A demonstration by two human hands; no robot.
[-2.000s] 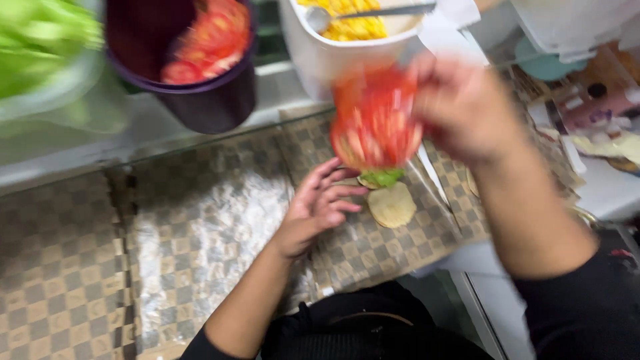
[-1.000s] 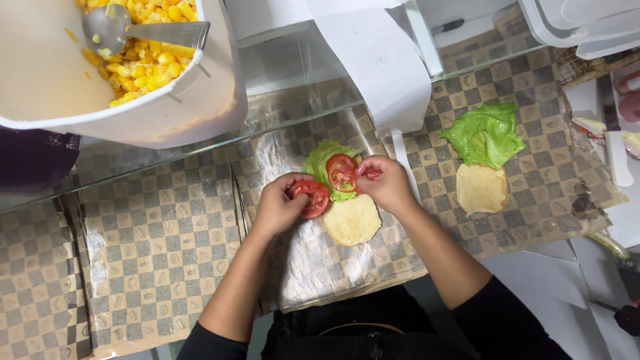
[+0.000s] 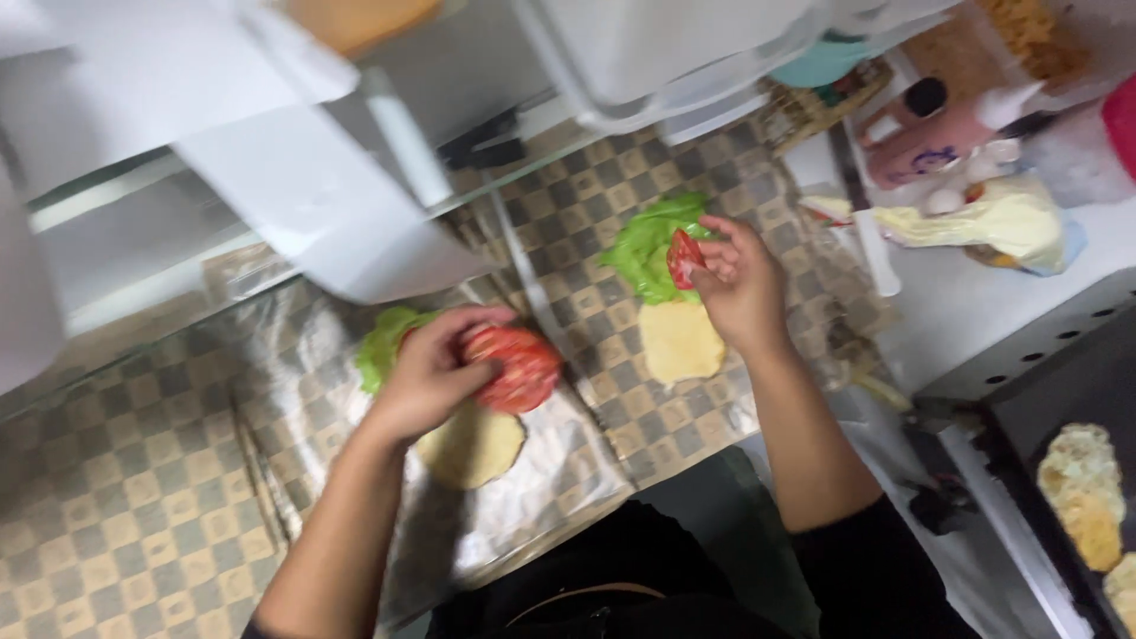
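Note:
My left hand (image 3: 444, 373) grips a stack of tomato slices (image 3: 516, 368) above the left bun half (image 3: 472, 445), which lies on foil-like wrap. Behind that hand, a lettuce leaf (image 3: 380, 351) is partly covered. My right hand (image 3: 744, 280) pinches a tomato slice (image 3: 683, 257) over the second lettuce leaf (image 3: 652, 240). Just below this leaf a pale, flat bun half (image 3: 682, 342) rests on checkered paper (image 3: 603, 390). Whether the pinched slice touches the lettuce is unclear.
A glass shelf edge (image 3: 532, 169) crosses behind the paper, with a white sheet (image 3: 337, 204) hanging over it. At right lie a white-handled knife (image 3: 877, 253), a pink bottle (image 3: 923, 160) and a plastic bag (image 3: 1012, 222). A griddle (image 3: 1021, 444) holding fried food stands at lower right.
My right hand has moved right, from the left lettuce to the right one. My left hand now holds a stack of tomato slices over the left bun half. The view has shifted right.

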